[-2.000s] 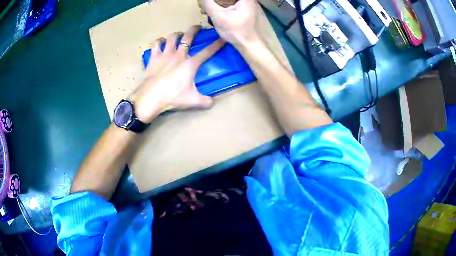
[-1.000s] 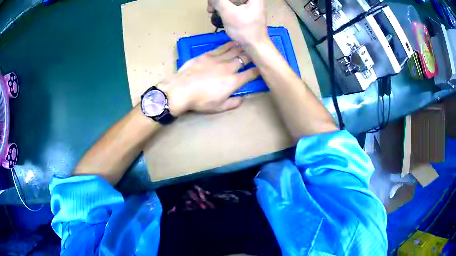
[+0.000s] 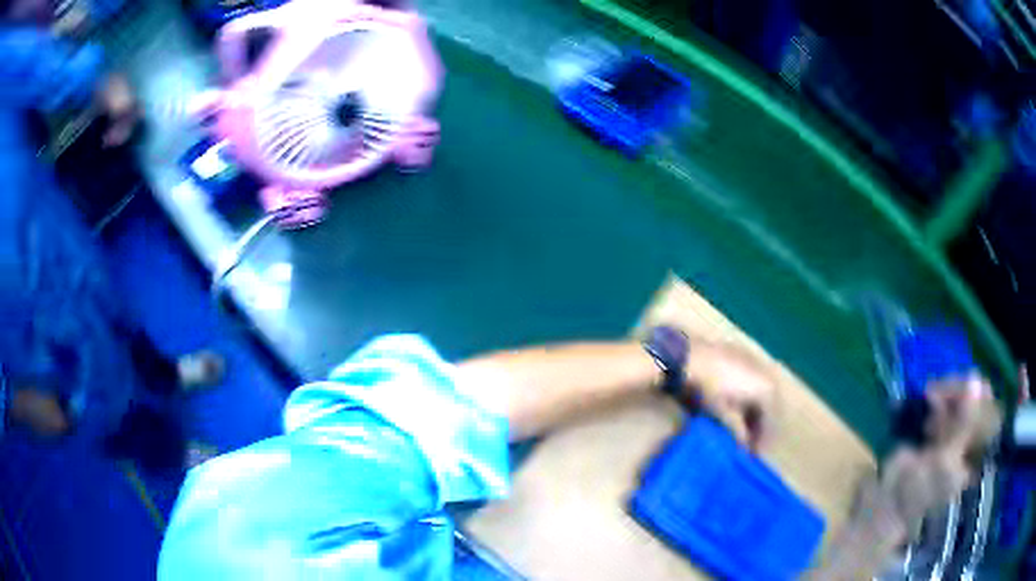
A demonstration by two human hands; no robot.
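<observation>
A blue handheld device (image 3: 727, 499) lies on the tan cardboard sheet (image 3: 579, 482) at the lower right, blurred by motion. My left hand (image 3: 733, 386), with a dark watch at the wrist, is at the device's upper edge. Its fingers are curled down there; whether they grip the edge is too blurred to tell. My right hand (image 3: 963, 420) is raised at the far right, beyond the device and apart from it. It is closed around a dark shape that looks like the electric screwdriver (image 3: 912, 420), mostly hidden by the fist and blur.
A pink desk fan (image 3: 341, 108) stands at the upper left of the green bench, with a white cable. Another blue unit (image 3: 625, 100) lies farther back in clear plastic. A blue thing (image 3: 937, 350) is beyond my right hand. Another person's blue sleeve (image 3: 46, 68) shows at the far left.
The view has swung left, bringing in the fan and another person. My left hand has moved off the middle of the device to its edge. My right hand is now away from the device.
</observation>
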